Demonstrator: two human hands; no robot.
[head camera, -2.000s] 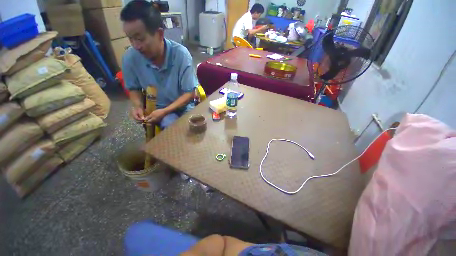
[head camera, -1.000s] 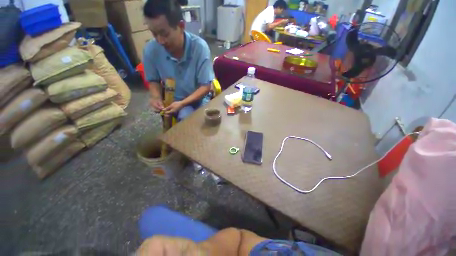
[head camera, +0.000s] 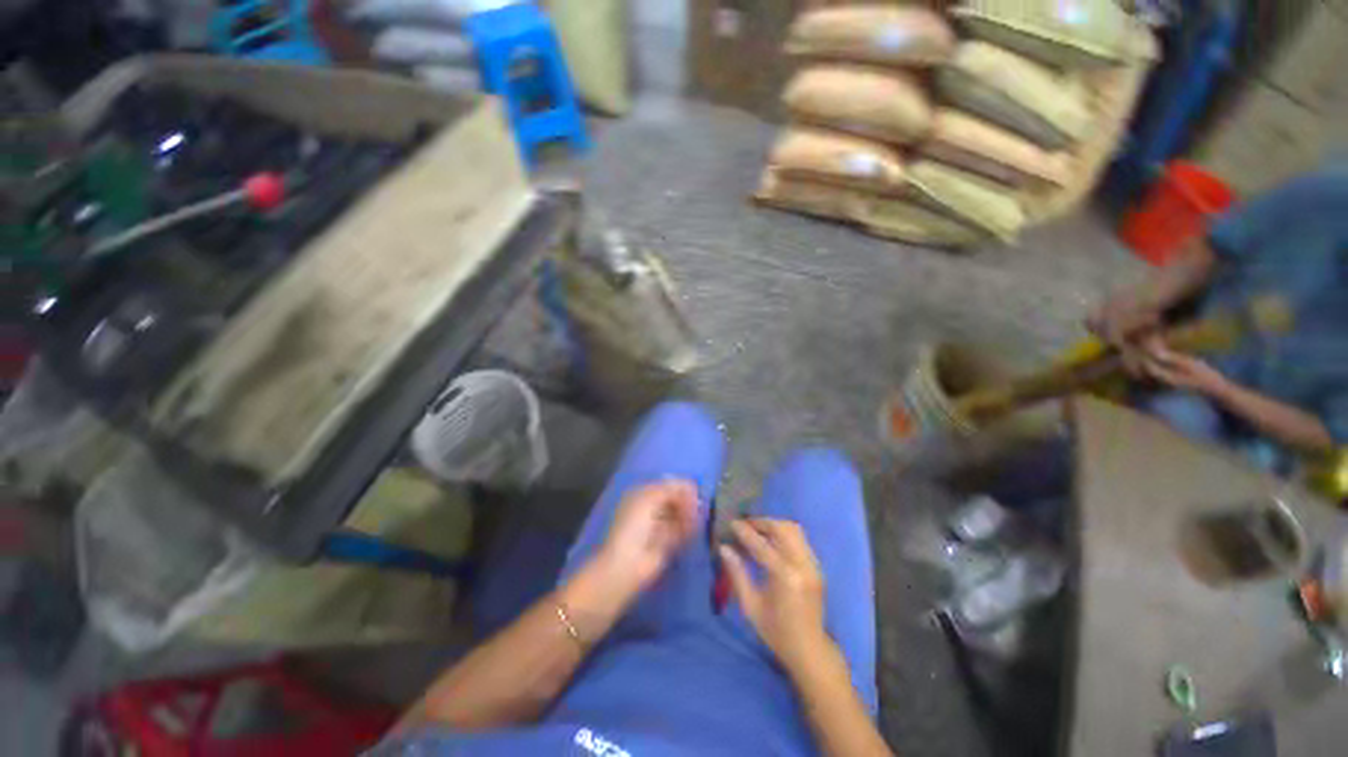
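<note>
My left hand (head camera: 655, 530) is over my left thigh, with its fingers curled and a thin bracelet on the wrist. My right hand (head camera: 776, 574) is over my right thigh, with its fingers bent toward the left hand. The hands are close but apart. A small red patch (head camera: 722, 580) shows between my thighs beside the right fingers; I cannot tell if it is held. Motion blur hides whether either hand holds anything.
Left: a bench (head camera: 370, 266) with a raised surround and red-knobbed lever (head camera: 263, 189), and a white basket (head camera: 481, 429). Right: a brown table (head camera: 1138, 592) with a round pot (head camera: 1242, 544). A seated person (head camera: 1286, 281) holds a thick tube (head camera: 1035, 388) in a bucket (head camera: 924, 399).
The view has swung left and down from the table to my lap and the bench. Both my hands are now visible; the table and seated person have shifted to the right edge.
</note>
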